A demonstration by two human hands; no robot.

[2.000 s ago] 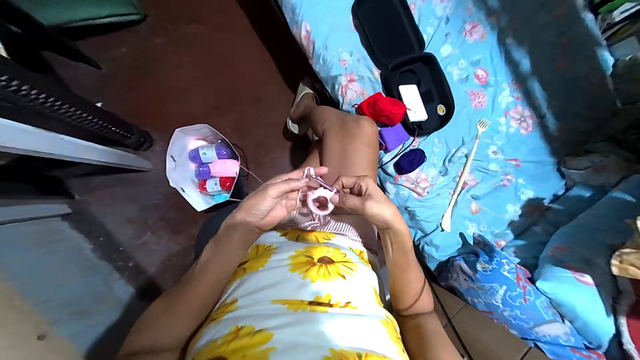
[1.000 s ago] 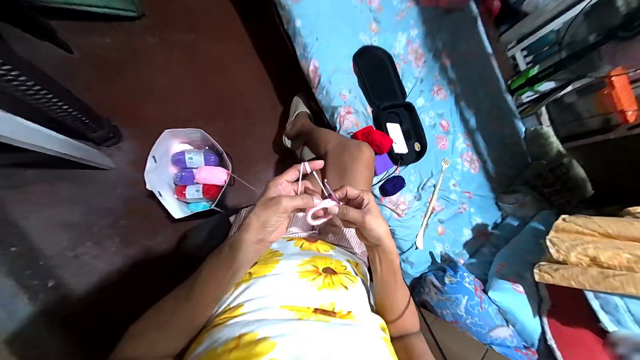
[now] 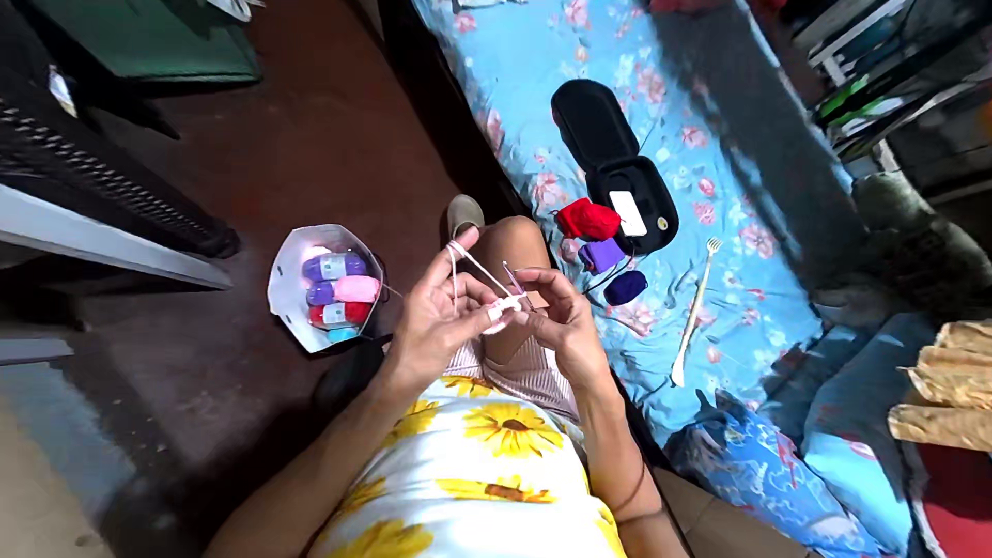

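Observation:
Over my lap, my left hand pinches a small piece of pale pink crochet work, with a strand of pale yarn looped over its raised index finger. My right hand holds a slim crochet hook, its tip end meeting the work near my left fingertips. Part of the hook is hidden by my fingers. At my left, a white many-sided container on the floor side holds several balls of yarn in purple, pink, red and turquoise.
On the flowered blue bedsheet at right lie an opened black case, red yarn, a purple item, a dark blue yarn ball and a long back scratcher. A green object stands at upper left.
My left index finger is raised with yarn stretched from it; two seconds ago both hands were closer together around a ring-shaped pale piece. The view has shifted somewhat.

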